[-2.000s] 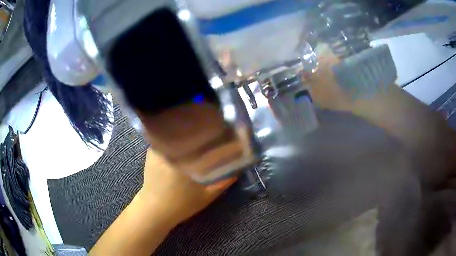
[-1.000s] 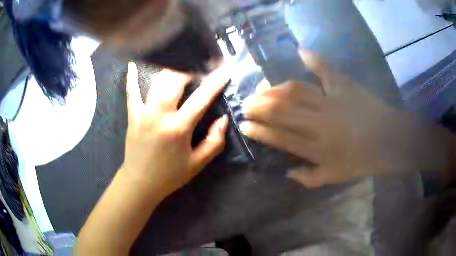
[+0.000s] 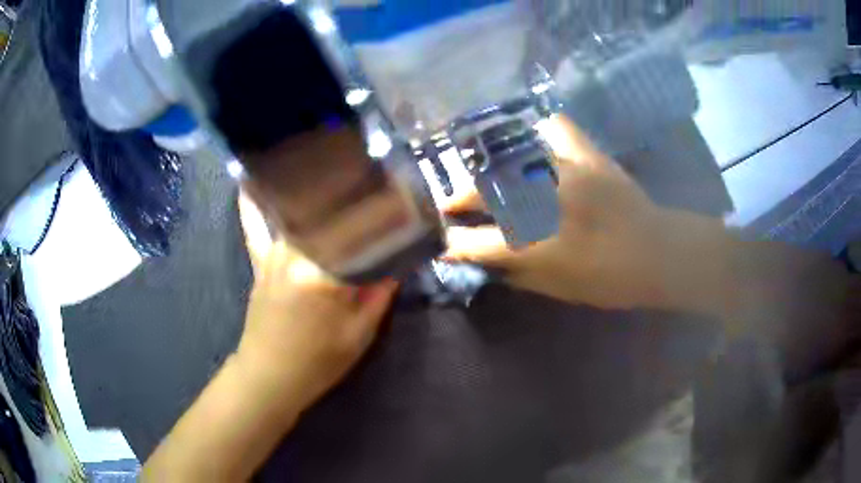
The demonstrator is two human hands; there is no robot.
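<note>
A dark grey garment panel [image 3: 151,349] lies flat across the sewing table under the sewing machine head [image 3: 453,66]. My left hand [image 3: 307,311] lies on the panel left of the needle area, its fingers partly hidden behind a shiny reflective block. My right hand [image 3: 604,226] is blurred, right of the presser foot [image 3: 436,170], with fingertips reaching in near it. A small shiny piece [image 3: 458,281] lies just below those fingertips. Whether either hand grips cloth cannot be told.
A dark blue fringe [image 3: 127,193] hangs left of the head. A dark bundle of pieces [image 3: 21,330] lies at the far left. A translucent grey block [image 3: 529,193] stands right of the needle. A small dark tool [image 3: 840,82] lies on the white table [image 3: 769,113] at the upper right.
The view has shifted, and the machine head shows fully again. My right hand has moved up beside the presser foot from the cloth below. My left hand's fingers are now partly covered by the reflective block.
</note>
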